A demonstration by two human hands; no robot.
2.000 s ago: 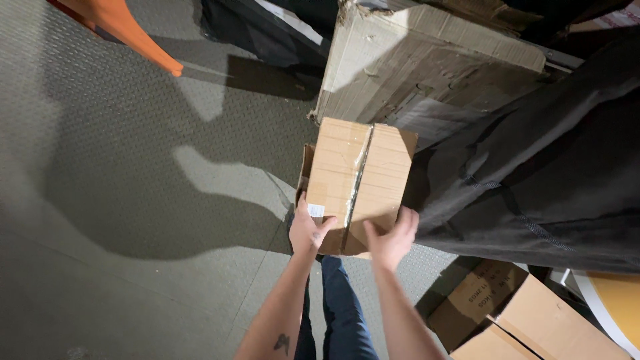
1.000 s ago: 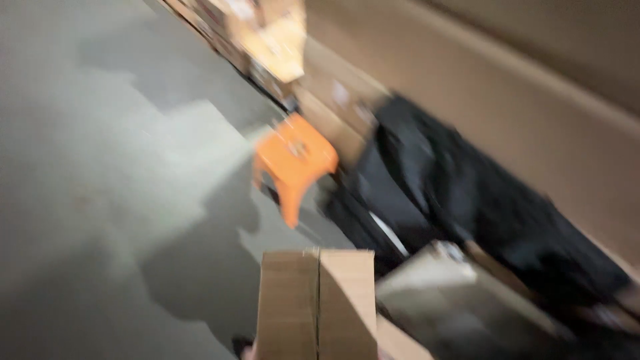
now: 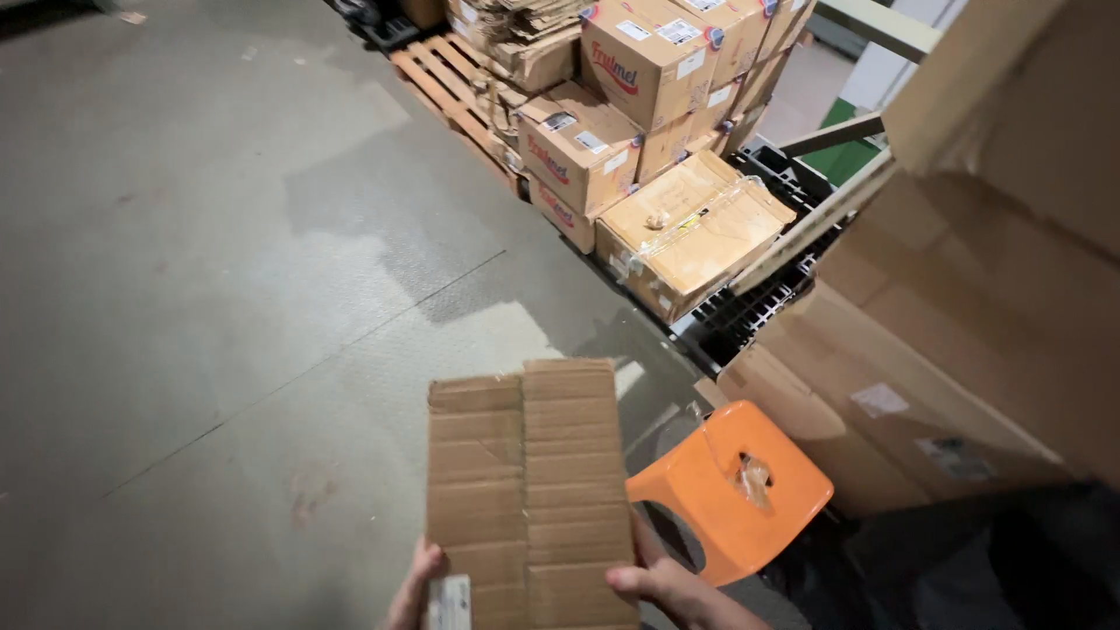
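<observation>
A small brown cardboard box (image 3: 525, 490) is held upright between both hands at the lower middle of the head view, its creased face with a centre seam toward me. My left hand (image 3: 418, 582) grips its left edge, the thumb beside a white label. On the right edge, my right hand (image 3: 669, 577) presses with its thumb on the face and its fingers behind. The box's lower end runs out of the frame. An orange plastic stool (image 3: 752, 499) stands just to the right, clear wrap in its seat hole.
Stacked Fruimel cartons (image 3: 647, 70) and flattened cardboard (image 3: 534, 35) stand near a wooden pallet (image 3: 455, 87). A taped carton (image 3: 700, 227) rests on a black plastic pallet (image 3: 761, 297). Large cardboard sheets (image 3: 945, 385) line the right, black material (image 3: 1032, 560) below them.
The view has swung from the large worn carton and dark cover toward the stool and stacked cartons. Both hands held the box two seconds ago and hold it now.
</observation>
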